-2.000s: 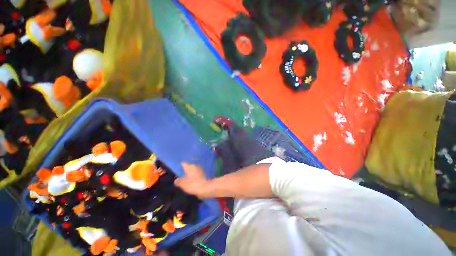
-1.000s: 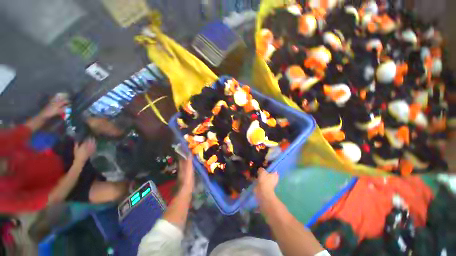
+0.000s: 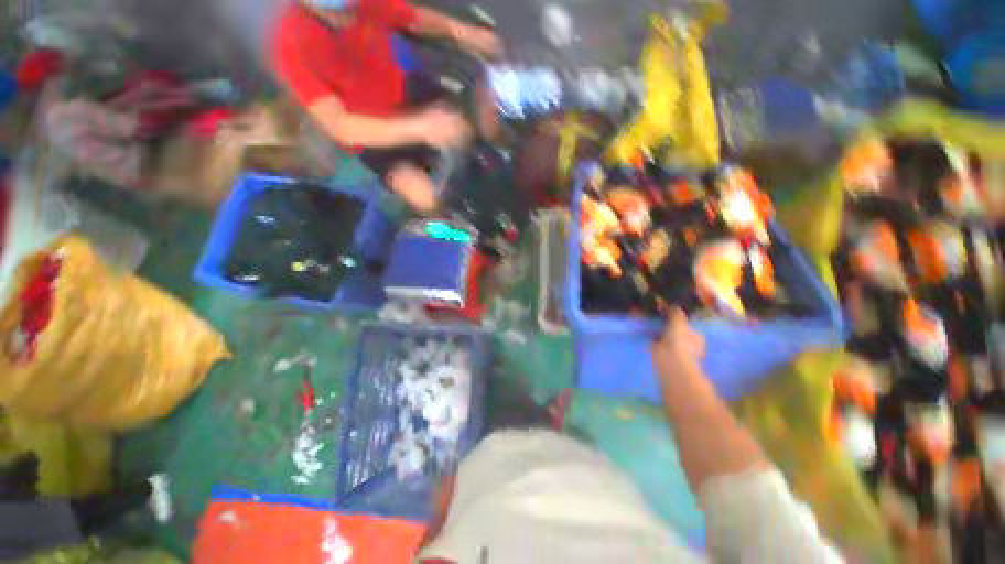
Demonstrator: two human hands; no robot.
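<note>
The blue plastic tote (image 3: 683,358), heaped with penguin plush skins (image 3: 722,275) in black, white and orange, stands in front of me, right of centre. My right hand (image 3: 679,339) is at its near rim, with the fingers over the edge. The hand is blurred. The right arm reaches up from the lower right in a white sleeve. My left hand is not in view. A bunched yellow cloth (image 3: 661,94) stands up behind the tote.
A person in red (image 3: 342,72) sits at upper left. Near them are a blue bin (image 3: 212,259) of dark pieces and a scale (image 3: 424,268). A slatted crate (image 3: 369,424) holds white pieces. Yellow sacks lie left (image 3: 143,353) and right (image 3: 821,441). An orange sheet (image 3: 265,534) lies at bottom.
The view has swung left, bringing the person, scale and crate further in. The tote now shows further right. My left hand has left its rim and the picture; my right hand remains on it.
</note>
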